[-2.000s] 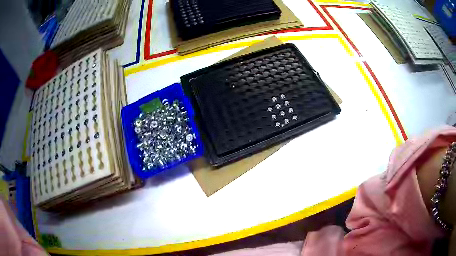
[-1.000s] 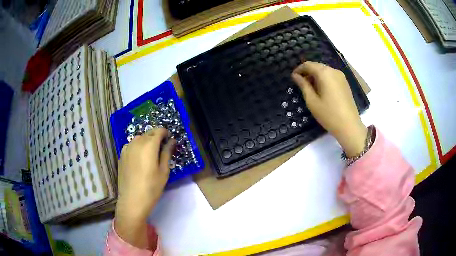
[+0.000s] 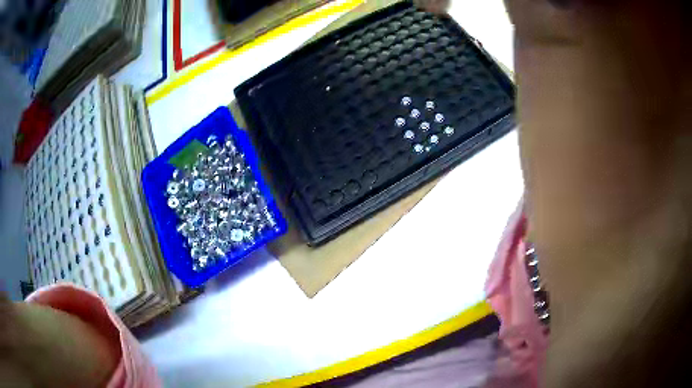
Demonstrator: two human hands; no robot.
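Note:
A blue parts bin (image 3: 176, 261) holds a heap of small silver metal parts (image 3: 220, 204) and a green label (image 3: 190, 154). To its right, a black tray (image 3: 296, 125) with rows of round pockets has a cluster of several silver parts (image 3: 424, 126) at its right-middle. My right hand (image 3: 607, 151) is a large, dark blur close to the camera along the right edge, with a bracelet at the wrist; its fingers cannot be made out. My left forearm shows blurred in a pink sleeve at the lower left; the hand itself is cut off by the edge.
Brown cardboard (image 3: 319, 273) lies under the tray. A stack of white carrier sheets (image 3: 72, 204) stands left of the bin, with another stack (image 3: 80, 45) behind it. A red object (image 3: 33, 130) is at the far left. Part of another dark tray (image 3: 243, 6) shows at the top.
Both hands have left the bin and the tray. My right hand has come up close to the camera, and my left arm has moved to the lower left corner. The view has shifted.

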